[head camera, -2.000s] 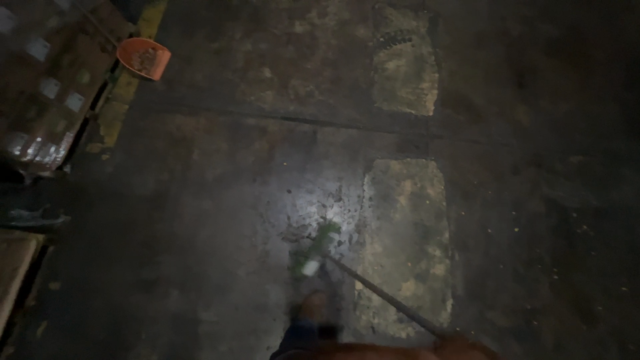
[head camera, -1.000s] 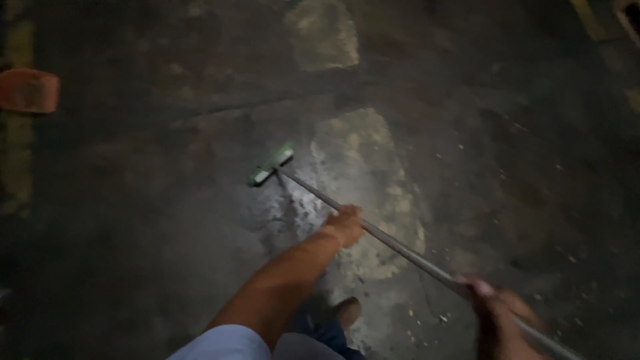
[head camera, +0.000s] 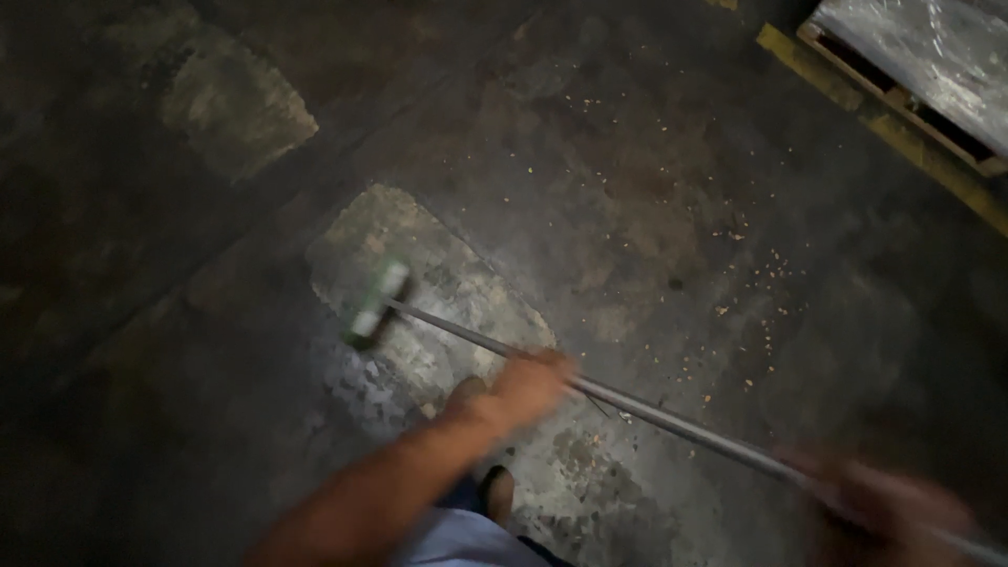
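A push broom with a green and white head (head camera: 378, 305) lies across the lower middle of the head view, its head over a pale patch of the concrete floor. Its long grey metal handle (head camera: 669, 421) runs down to the lower right. My left hand (head camera: 535, 382) is closed around the handle at mid-length. Farther up the handle, at the lower right, my right hand (head camera: 882, 504) grips it too; that hand is blurred. Small light bits of debris (head camera: 768, 323) are scattered on the floor right of the broom.
A wooden pallet (head camera: 898, 98) bearing a load in clear plastic wrap (head camera: 945, 55) stands at the top right, beside a yellow floor line (head camera: 906, 142). My shoe (head camera: 498, 494) is on the floor below my left hand. Another pale patch (head camera: 236, 106) marks the floor at the upper left.
The view has swung right, bringing in the wrapped pallet; the orange dustpan at the left has left view. The broom head is over the pale patch now, and was left of it one second ago.
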